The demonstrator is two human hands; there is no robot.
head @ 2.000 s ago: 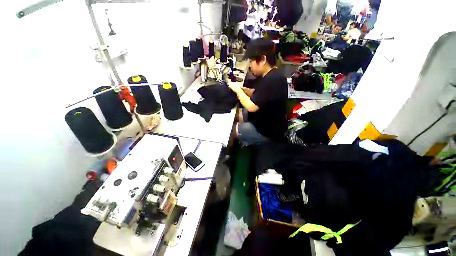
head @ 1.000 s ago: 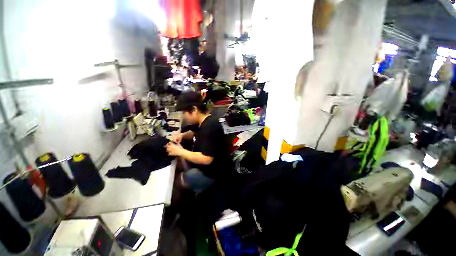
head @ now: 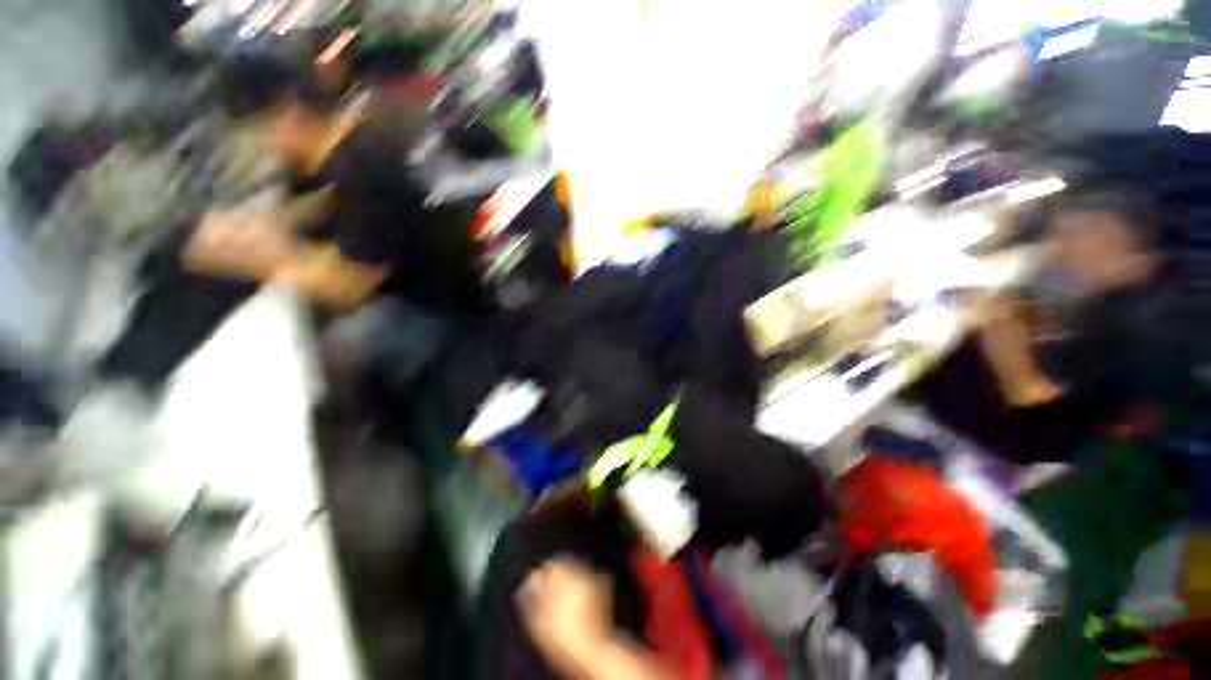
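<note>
The frame is strongly blurred. A bare hand and forearm, seemingly my right hand point(head: 565, 608), reach up from the bottom edge, over or beside black cloth point(head: 525, 538). I cannot tell whether the fingers hold anything. My left hand is not seen. A large dark mound of black cloth point(head: 598, 332) lies ahead, with a neon yellow-green tie point(head: 635, 452) at its near side. The supply box's blue contents point(head: 542, 458) show left of the tie.
A person in black point(head: 399, 186) works at the white table point(head: 252, 399) on the left. Another person point(head: 1102, 279) sits at the right beside a pale machine point(head: 797, 312). Red cloth point(head: 916, 511) and white and black pieces lie at the lower right. A white pillar point(head: 664, 120) stands behind.
The view has swung right. The overlock machine and phone have left the picture. A bare forearm, red cloth and a second person have come into view.
</note>
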